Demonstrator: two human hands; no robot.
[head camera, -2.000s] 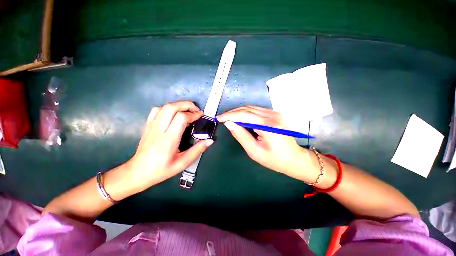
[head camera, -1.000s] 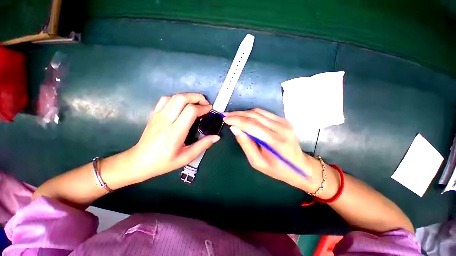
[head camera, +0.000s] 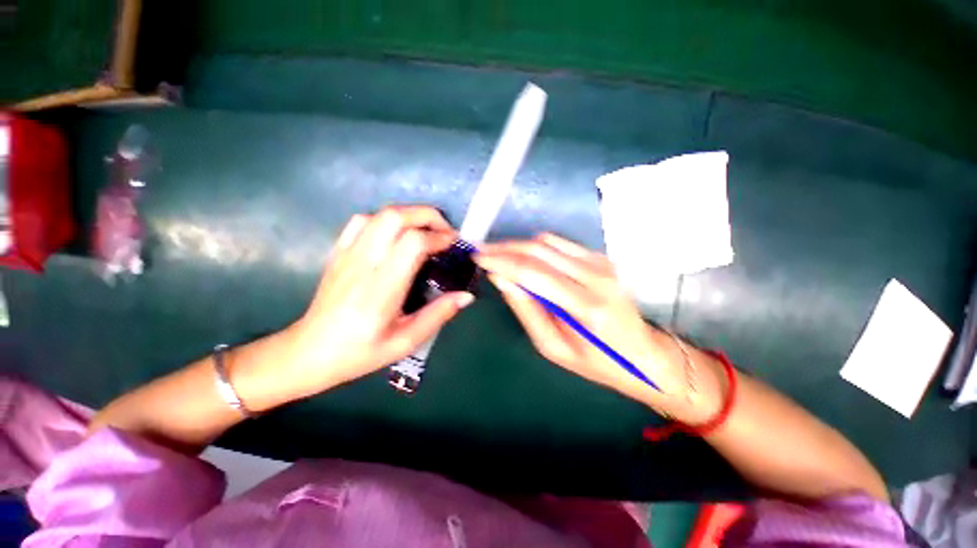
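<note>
A wristwatch with a dark glossy head (head camera: 451, 270) lies on the green mat. Its white strap (head camera: 504, 166) points up and slightly right, and the buckle end (head camera: 407, 375) points down left. My left hand (head camera: 375, 294) holds the watch head by its left side, with fingers at the top edge and thumb at the bottom. My right hand (head camera: 579, 305) holds a thin blue stick (head camera: 595, 340) like a pen, its near end at the upper right edge of the head. The stick's tip is mostly hidden by the fingers.
A white cloth (head camera: 670, 219) lies right of the watch, touching or close behind my right hand. A white square card (head camera: 898, 348) lies far right, beside papers at the edge. A clear bottle with pinkish contents (head camera: 120, 219) and a red bin (head camera: 38, 193) are at left. A wood-edged board (head camera: 126, 48) is upper left.
The blue stick has swung from nearly level to slanting down right. The watch sits slightly farther right in view, still held by my left hand. The whole view has shifted a little.
</note>
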